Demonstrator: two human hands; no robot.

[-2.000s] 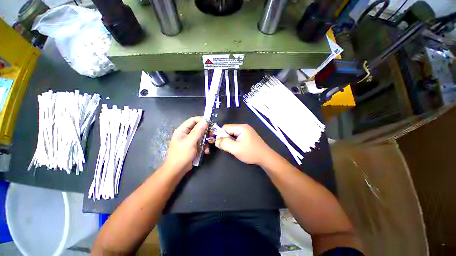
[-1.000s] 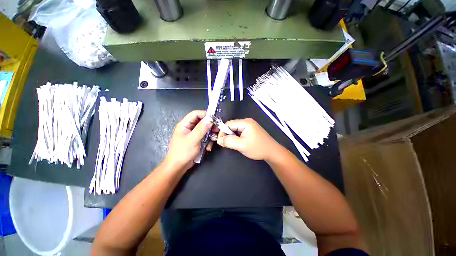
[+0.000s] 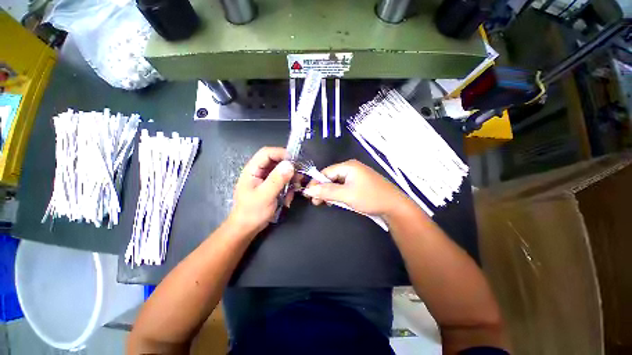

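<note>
My left hand (image 3: 262, 186) is shut on a narrow silver-grey loading bar (image 3: 303, 114), which slants up toward the press. My right hand (image 3: 353, 188) pinches a white cable (image 3: 367, 217) near its end, beside the bar. The cable's other end points down and right past my fingers. Fine metallic tips show between the hands; fingers hide where they meet the bar. Several white cables (image 3: 325, 111) stick out toward me from under the green platen.
The green platen (image 3: 388, 64) with a warning label is ahead, above the perforated machine bed (image 3: 208, 109). A fanned cable stack (image 3: 412, 149) lies right. Two white bundles (image 3: 93, 170) lie left. A clear bag (image 3: 125, 59) is back left, a white tub (image 3: 97, 298) lower left, a cardboard box (image 3: 540, 256) right.
A longer length of white cable now shows below my right hand, pointing down and right. My right hand has shifted slightly right. My left hand keeps holding the bar.
</note>
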